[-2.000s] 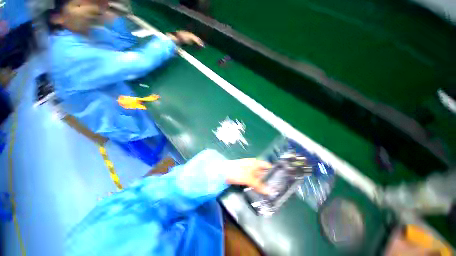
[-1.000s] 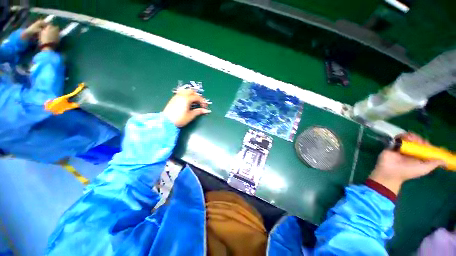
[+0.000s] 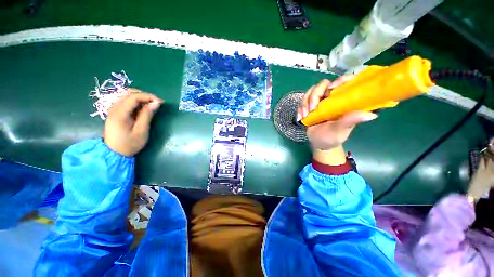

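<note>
The phone assembly (image 3: 228,157) lies flat and upright on the bench in front of me. My right hand (image 3: 329,121) is shut on the yellow electric screwdriver (image 3: 374,92), its nose over the round grey screw dish (image 3: 288,116). The bit is hidden or too small to see. My left hand (image 3: 131,120) is at the right edge of the pile of white strips (image 3: 110,91), thumb and forefinger close together. I cannot tell whether it pinches a strip. The clear bag with small blue parts (image 3: 225,84) lies beyond the phone assembly.
A white post (image 3: 374,32) stands beyond the screwdriver. The bench's white edge (image 3: 151,39) borders the green conveyor, which carries a dark phone (image 3: 293,13). The black cord (image 3: 428,152) loops to the right. A person in pink (image 3: 444,232) works at the right.
The screwdriver has come left from the post to over the dish. The view has turned, and my left hand remains by the strips. Its fingers now point right. The phone assembly still lies on the bench.
</note>
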